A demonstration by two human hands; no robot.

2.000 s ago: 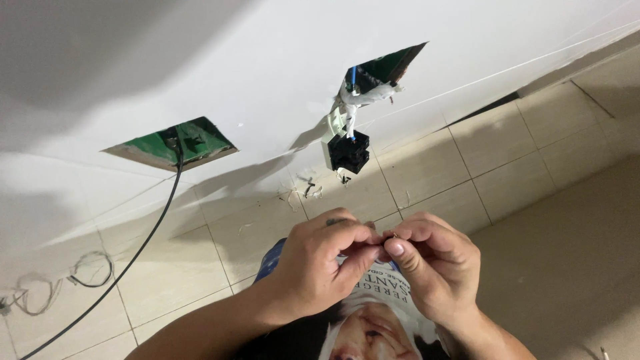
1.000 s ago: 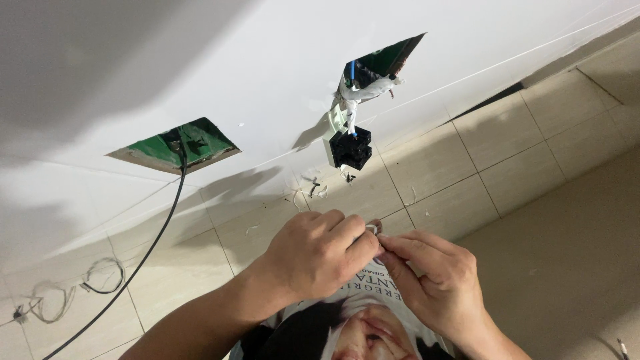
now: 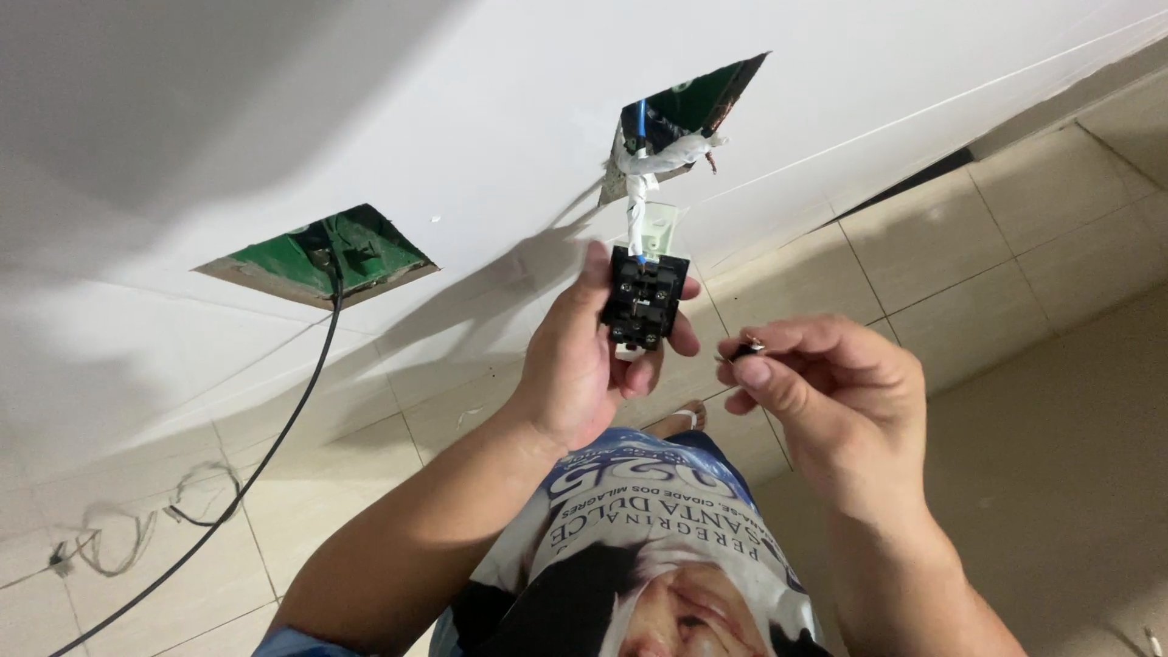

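My left hand holds a black electrical socket module with screw terminals facing up. A blue wire and wires wrapped in white tape run from its top to the right wall box. Behind the module shows part of a pale plastic plate. To the right, my right hand pinches a small dark piece with a bright copper-coloured end between thumb and fingers; its exact kind is too small to tell. Bare copper ends stick out beside the taped bundle.
A second green wall box sits to the left, with a black cable hanging from it down to the lower left. Loose thin wire coils lie on the tiled floor. A foot in a sandal stands below the hands.
My hands, together a second ago, have moved apart. The left has reached up and taken hold of the hanging black module; the right has moved to the right of it.
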